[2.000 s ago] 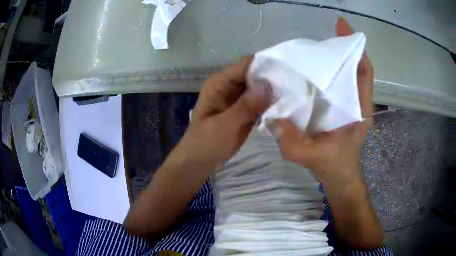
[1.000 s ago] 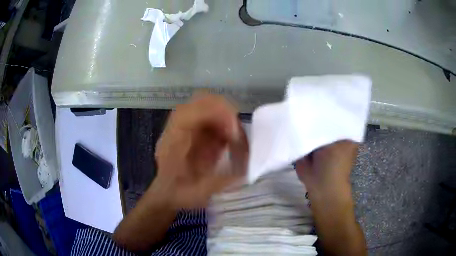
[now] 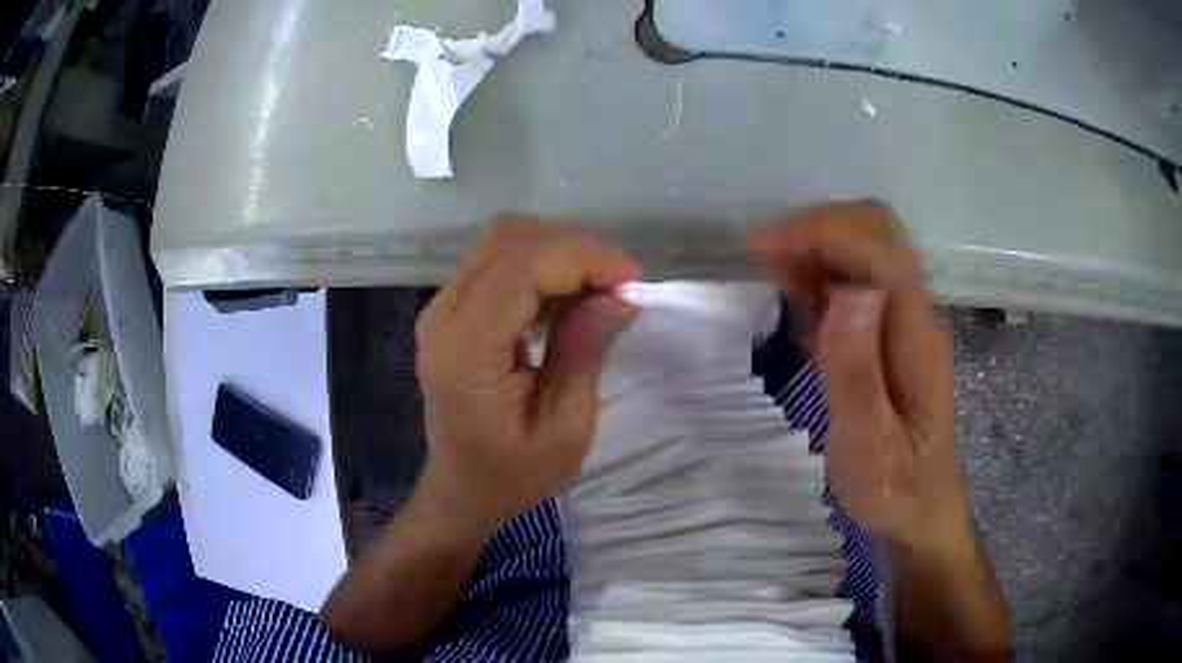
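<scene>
A long row of overlapping white cuff pieces (image 3: 706,479) lies on the lap, its far end just below the table edge. My left hand (image 3: 519,356) pinches the near-left corner of a white cuff piece (image 3: 694,304) at the top of the row, between thumb and fingertips. My right hand (image 3: 881,376) is to the right of that piece, blurred, with thumb and index finger apart and nothing visible between them. The rest of the piece merges with the stack, so its lower outline cannot be told.
A crooked white fabric strip (image 3: 434,104) and thread ends lie on the grey-green table (image 3: 285,156). A black phone (image 3: 266,440) rests on a white board (image 3: 246,531) at left. Beyond are a pale bin (image 3: 123,466) with white bundles and a blue crate (image 3: 91,570).
The white piece held up above the stack has come down to its far end. My right hand has let go and opened. My left hand has moved in to its left corner.
</scene>
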